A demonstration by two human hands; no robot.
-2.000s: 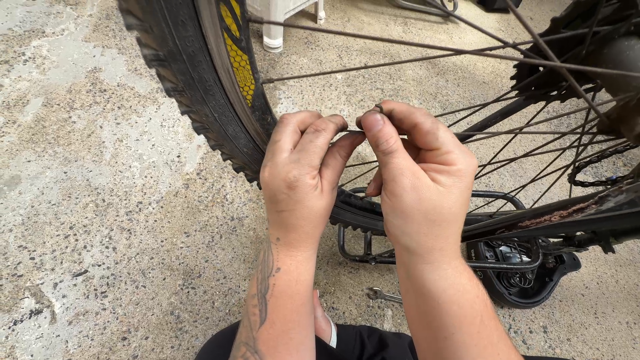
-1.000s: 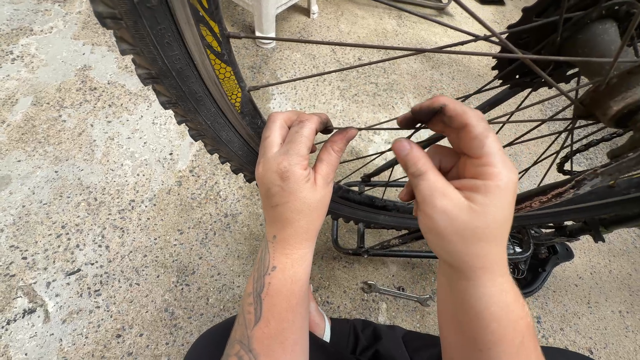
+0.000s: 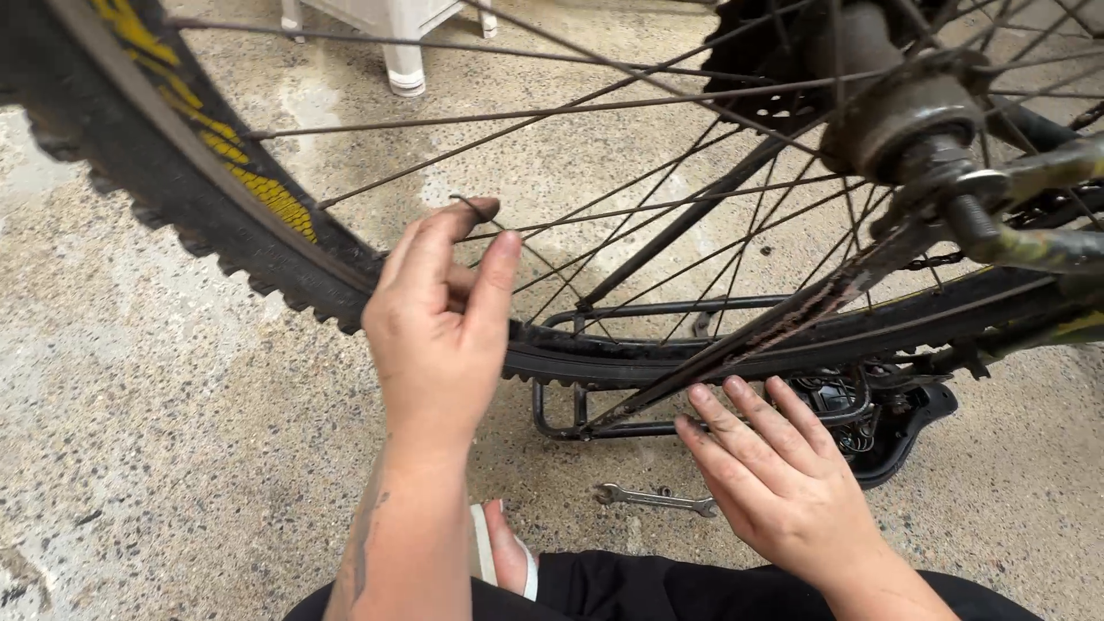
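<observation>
My left hand is beside the rim of a bicycle wheel, its thumb and index finger raised and slightly apart. A thin dark wire with a hooked end lies across the index fingertip and runs past the thumb towards the spokes. Its far end cannot be told from them. Below the tyre, my right hand is spread palm down and holds nothing. Its fingertips are close to the black tubular rack. The fingertips of both hands are smudged dark. The knobby tyre curves past my left hand.
The hub and sprockets are at the upper right. A double open-ended wrench and a small nut lie on the speckled floor. A black saddle-shaped tray holds small metal parts. White plastic furniture legs stand behind the wheel.
My hands were together at a thin wire between their fingertips. The right one has let go and moved down to the rack, its fingers now spread. The view has shifted somewhat.
</observation>
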